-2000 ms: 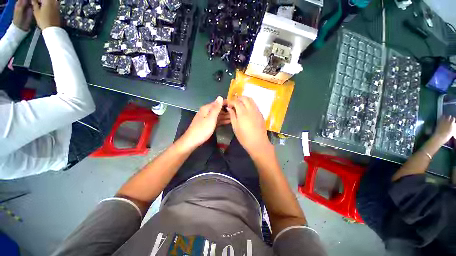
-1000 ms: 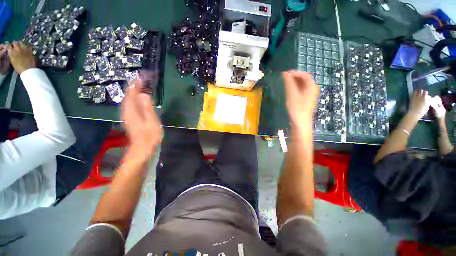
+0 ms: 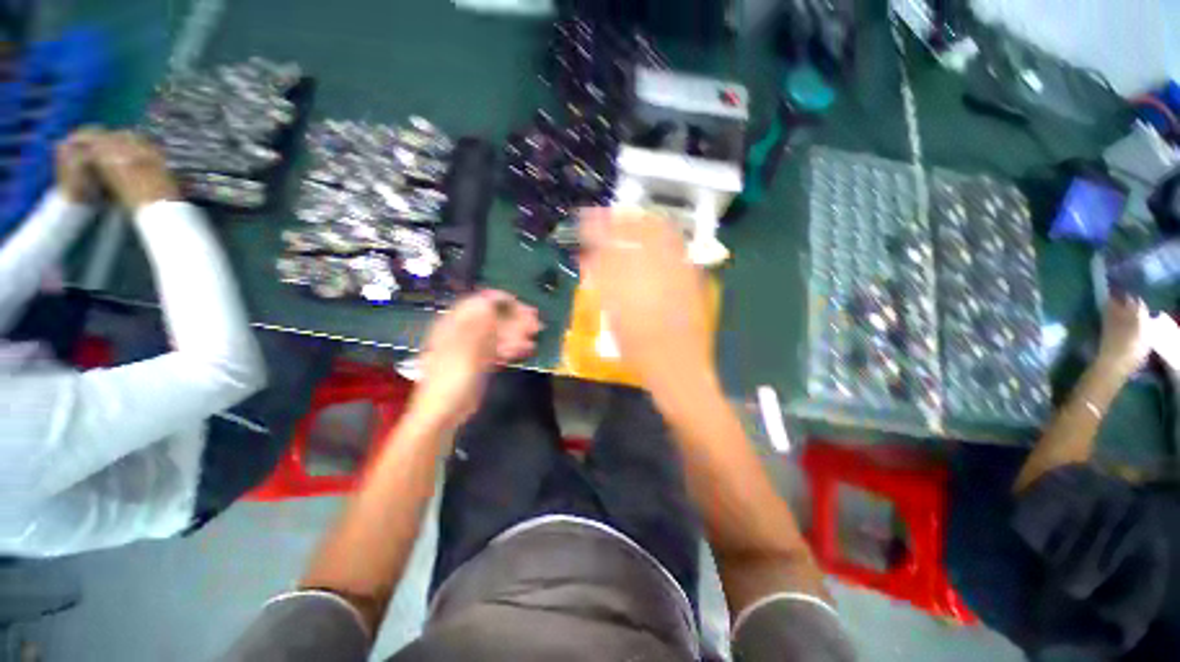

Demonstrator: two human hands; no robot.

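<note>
The head view is blurred by motion. My left hand is at the table edge left of the orange padded envelope, fingers curled, with something small and dark at the fingertips that I cannot make out. My right hand is over the envelope and covers much of it. Its fingers point toward the heap of black housings and the front of the white screw feeder; I cannot tell whether it holds anything. The black parts tray with silvery boards lies left of the heap.
The electric screwdriver lies right of the feeder. Clear blister trays, partly filled, are farther right. Another loaded tray and a blue bin are at left. People sit on both sides, near red stools.
My right hand has moved left from beside the blister tray to over the envelope. My left hand has moved from the parts tray down and right to the table edge. The view has shifted.
</note>
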